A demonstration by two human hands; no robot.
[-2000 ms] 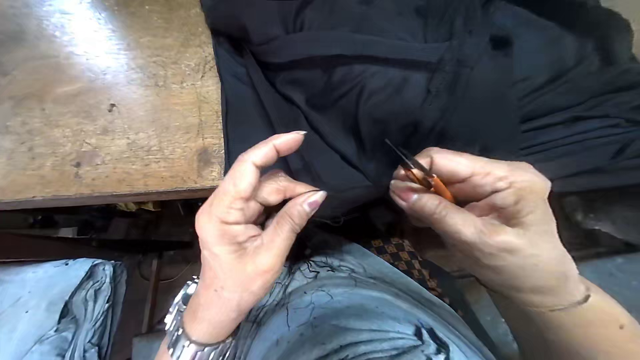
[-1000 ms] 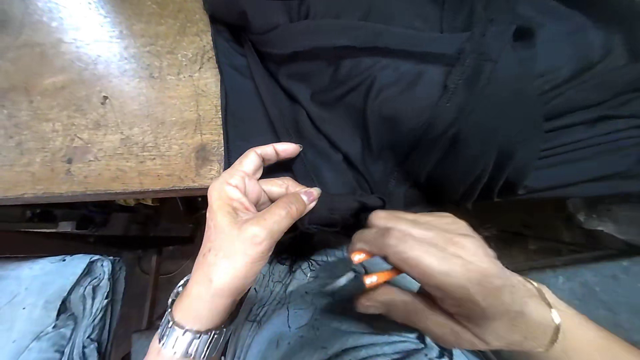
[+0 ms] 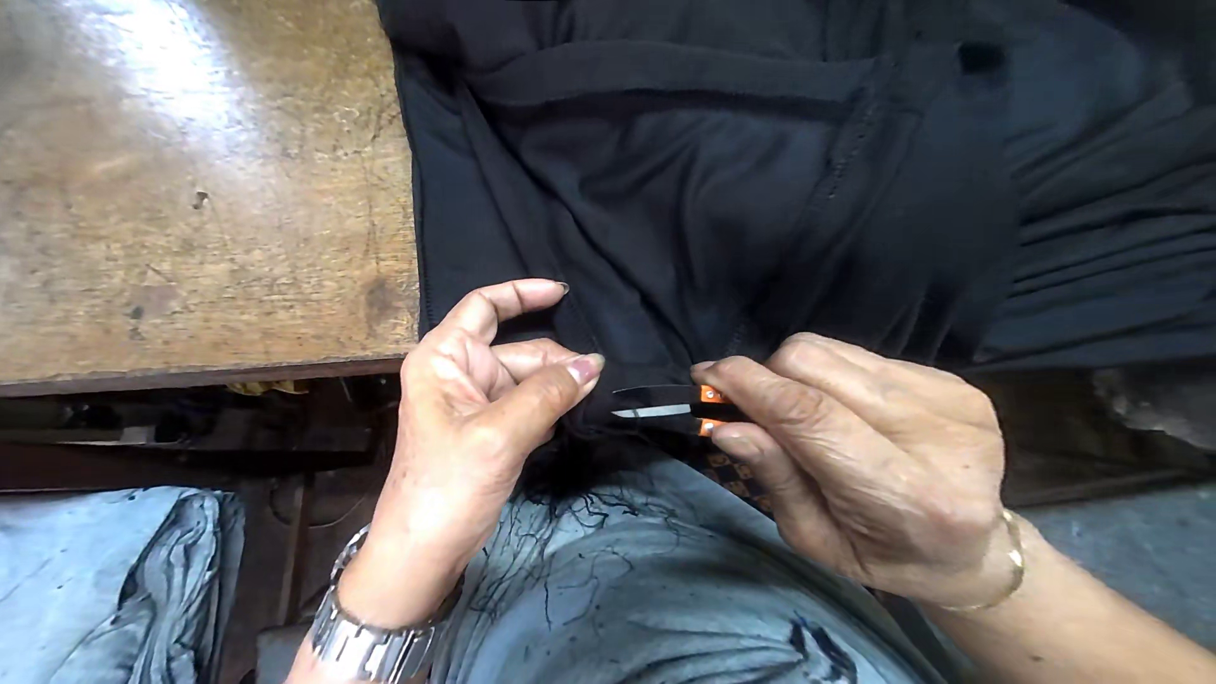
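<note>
Black fabric (image 3: 722,171) with stitched seams lies spread over the table and hangs at its front edge. My left hand (image 3: 494,380), with a metal watch at the wrist, is at the fabric's lower left, thumb and a finger pinched together; whether cloth or thread is between them cannot be told. To its right, my right hand (image 3: 855,446) holds small thread snips (image 3: 660,404) with orange handle parts. Their two blades are apart and point left toward my left fingertips. The palm hides the rest of the snips.
A worn wooden tabletop (image 3: 190,218) spans the upper left. Below its edge are dark shelf parts and a folded blue-grey cloth (image 3: 76,579). Blue-grey cloth (image 3: 646,589) covers my lap, scattered with loose dark threads (image 3: 570,532). A checked cloth (image 3: 736,480) shows beside it.
My right hand with the snips first went down toward my lap, then came up beside my left fingertips. The snips now point left. My left hand keeps its pinched pose.
</note>
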